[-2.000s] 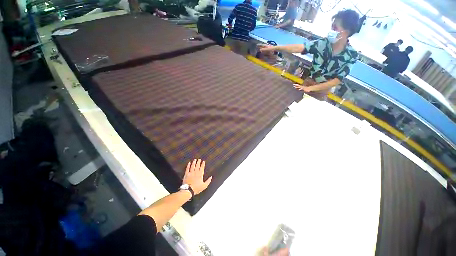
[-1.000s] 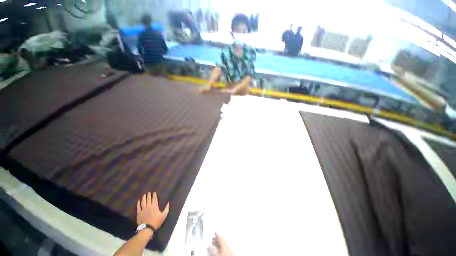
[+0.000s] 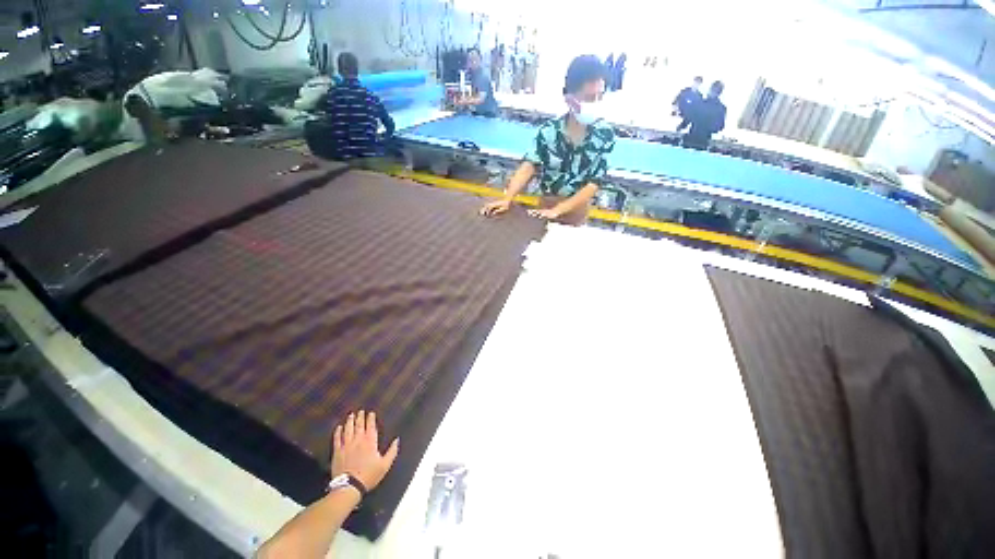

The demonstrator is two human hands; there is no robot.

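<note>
A stack of brown checked cloth (image 3: 316,273) lies on the white table, with a few curved wrinkles across its top ply. My left hand (image 3: 362,450) lies flat on its near right corner, palm down, fingers spread, holding nothing. A small silvery metal block (image 3: 446,494) sits on the bare table just right of that corner. My right hand is not in view.
A second cloth stack (image 3: 142,202) lies farther left. Loose folded brown cloth (image 3: 873,415) lies at the right. A masked person (image 3: 570,158) stands at the far edge, both hands at the stack's far corner. A yellow strip (image 3: 698,232) runs behind.
The view has turned right from the oldest frame. My right hand, earlier holding the metal block and then beside it, has left the picture. The other person's outstretched arm has come back to the cloth.
</note>
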